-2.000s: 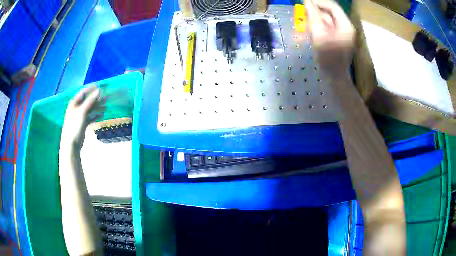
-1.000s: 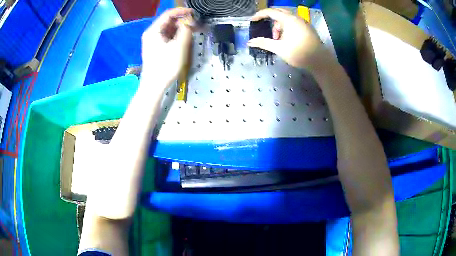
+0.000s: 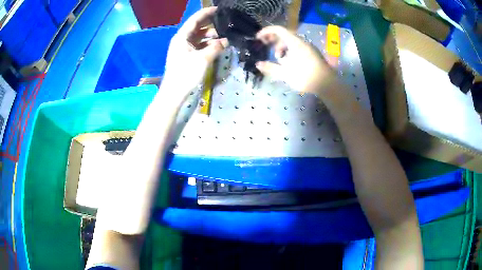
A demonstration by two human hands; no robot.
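Observation:
Two black power adapters are blurred and close together between my hands, over the far part of the perforated metal plate (image 3: 264, 124). My left hand (image 3: 193, 50) grips the upper adapter (image 3: 235, 22) from the left. My right hand (image 3: 296, 60) has its thumb and fingers around the lower adapter (image 3: 255, 52), whose metal pins point down toward me. The pale jig at the plate's far end is mostly hidden behind the hands and adapters.
A round fan guard (image 3: 269, 9) stands behind the plate. A yellow strip (image 3: 207, 97) and a yellow-orange tool (image 3: 333, 41) lie on the plate. Cardboard trays are at right (image 3: 436, 97) and inside the left green tote (image 3: 39, 158). A keyboard (image 3: 238, 198) is below the plate.
Two seconds ago both adapters lay side by side at the jig with my hands apart. My hands came in over them, and the adapters are now off their places and held close together.

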